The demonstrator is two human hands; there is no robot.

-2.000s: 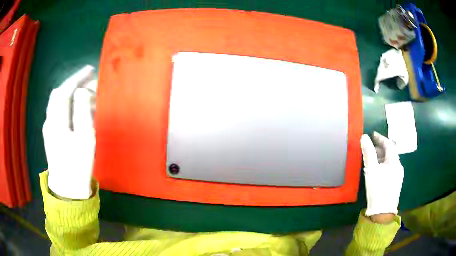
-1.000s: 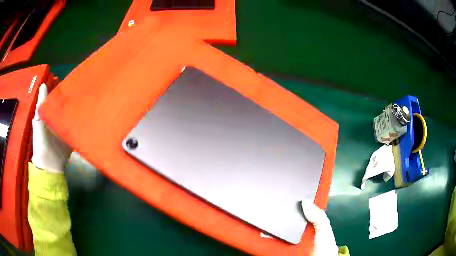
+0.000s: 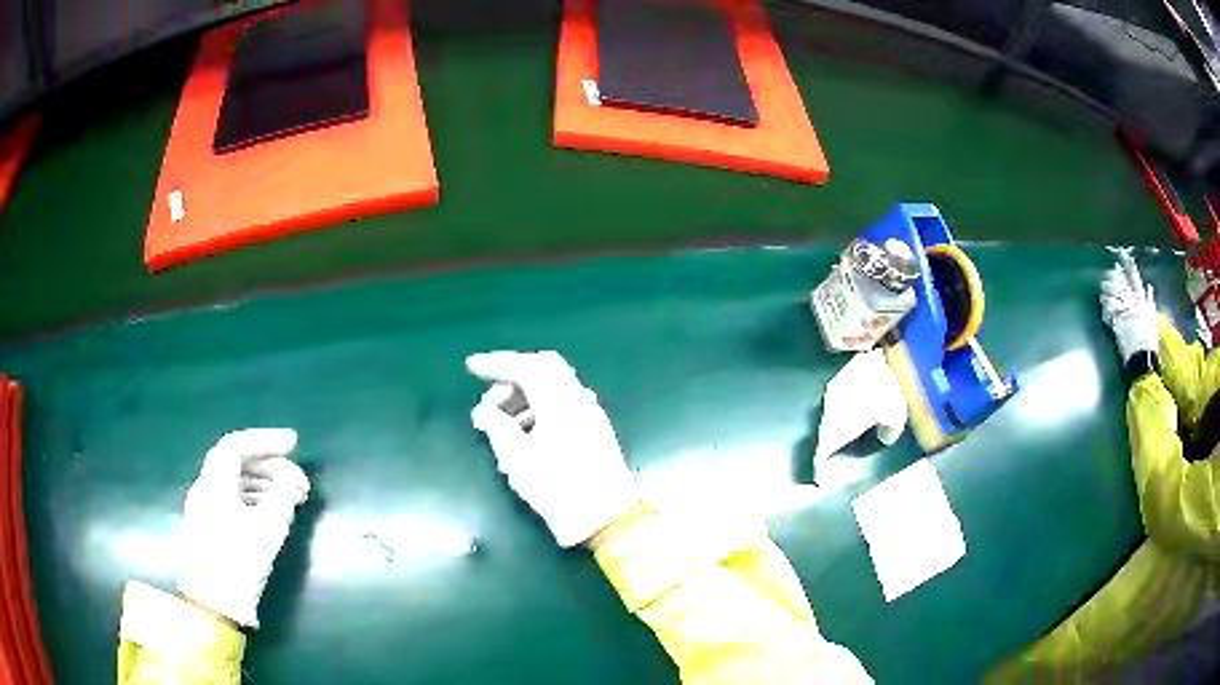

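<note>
My left hand (image 3: 248, 525), in a white glove, is over the green bench at the lower left, empty, fingers partly curled. My right hand (image 3: 559, 448), also gloved, is near the middle, empty, with a gap between thumb and index finger. Beyond them, an orange-red foam pad (image 3: 301, 178) with a dark tablet (image 3: 294, 80) lies on the far dark green strip at the left. Another foam pad (image 3: 682, 150) with a dark tablet (image 3: 676, 60) lies to its right. Both tablets are cut by shadow or the picture's top.
A blue tape dispenser (image 3: 923, 321) stands at the right, with a small bottle (image 3: 863, 295), a crumpled wipe (image 3: 859, 408) and a flat white cloth (image 3: 910, 530) beside it. Stacked pads (image 3: 16, 549) are at the left edge. A person in yellow (image 3: 1164, 442) is at the far right.
The pad and grey-backed tablet have left the near bench and my hands have let go of them. The view has shifted, showing two loaded pads on the far strip.
</note>
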